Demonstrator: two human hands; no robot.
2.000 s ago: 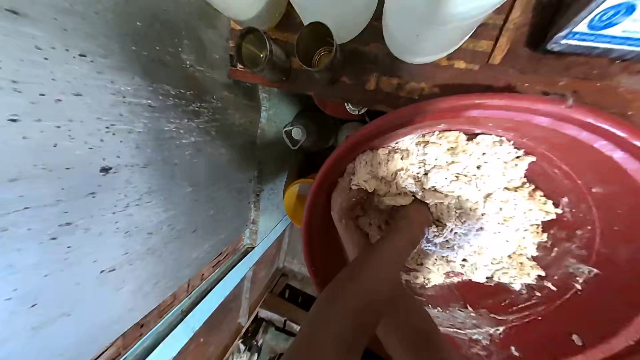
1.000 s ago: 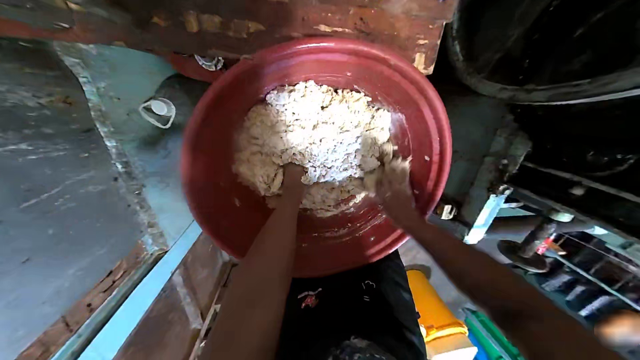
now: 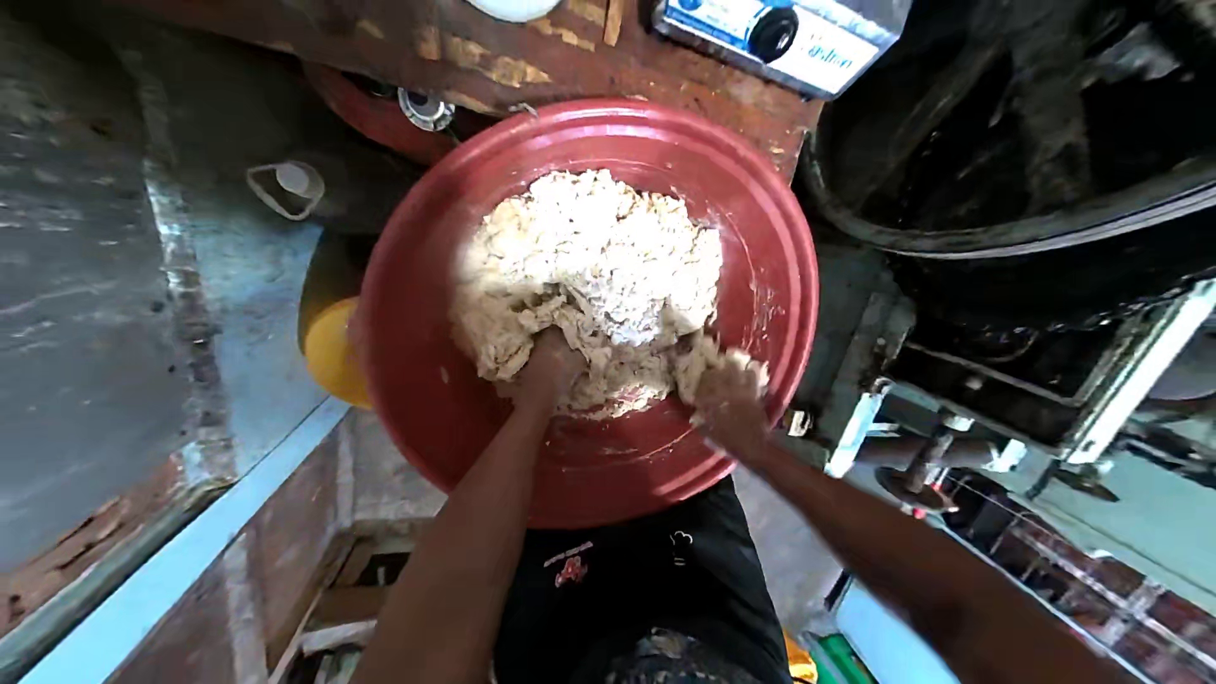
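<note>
A wide red plastic basin (image 3: pixel 608 484) holds a rough, shaggy mass of pale dough (image 3: pixel 608 247), with loose white flour near its middle. My left hand (image 3: pixel 551 366) is sunk into the near left part of the dough, its fingers hidden. At the near right edge of the dough, close to the basin's wall, is my right hand (image 3: pixel 727 394). It is blurred and coated with dough, and lumps lie around its fingers. How far its fingers are bent is unclear.
Beyond the basin is a worn wooden table (image 3: pixel 703 85) bearing a boxy appliance with a black knob (image 3: pixel 771 34). A large dark pan (image 3: pixel 1007 228) stands at right. On the left are a yellow container (image 3: pixel 337 351) and a blue ledge (image 3: pixel 190 570).
Two seconds ago both hands were close together in the dough; now they are apart, the right one at the right side. The view has swung and shifted considerably.
</note>
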